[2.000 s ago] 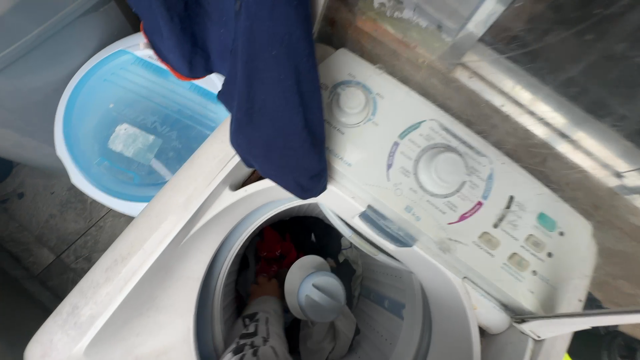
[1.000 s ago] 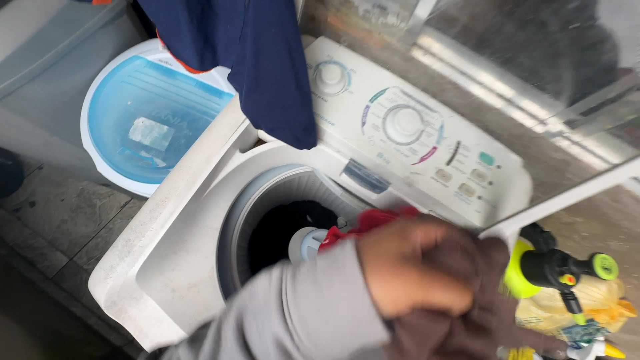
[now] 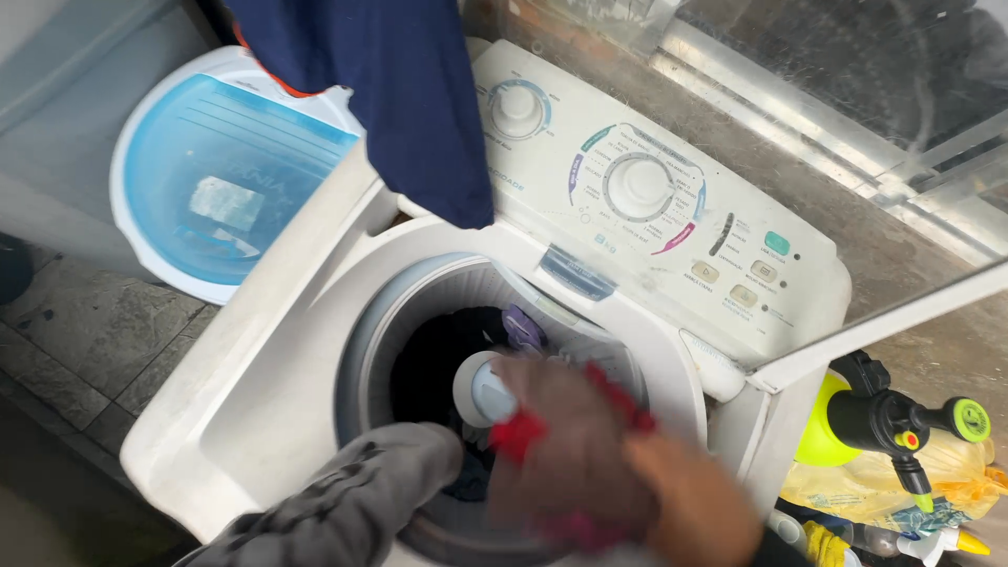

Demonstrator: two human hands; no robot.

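Note:
My right hand (image 3: 685,496), blurred, grips a bundle of brown and red cloth (image 3: 567,449) over the right side of the open drum of a top-loading washing machine (image 3: 228,394). My left arm in a grey sleeve reaches into the drum from the bottom; the left hand itself is hidden or too blurred to tell, beside the bundle. Around the agitator (image 3: 490,390), with its pale blue cap, lie dark clothes (image 3: 441,354). A purple cloth item (image 3: 521,327) rests at the drum's back wall.
A navy cloth (image 3: 425,110) hangs over the machine's back left corner. The control panel (image 3: 583,205) runs behind the drum. A white and blue lid (image 3: 236,197) stands at left. At right are a raised edge of a lid (image 3: 890,323), a green-black sprayer (image 3: 874,417) and a yellow plastic bag (image 3: 858,480).
A hand that was down in the drum two seconds ago was above its right side one second ago. The brown and red cloth is now over the drum, with the left sleeve reaching in beside it.

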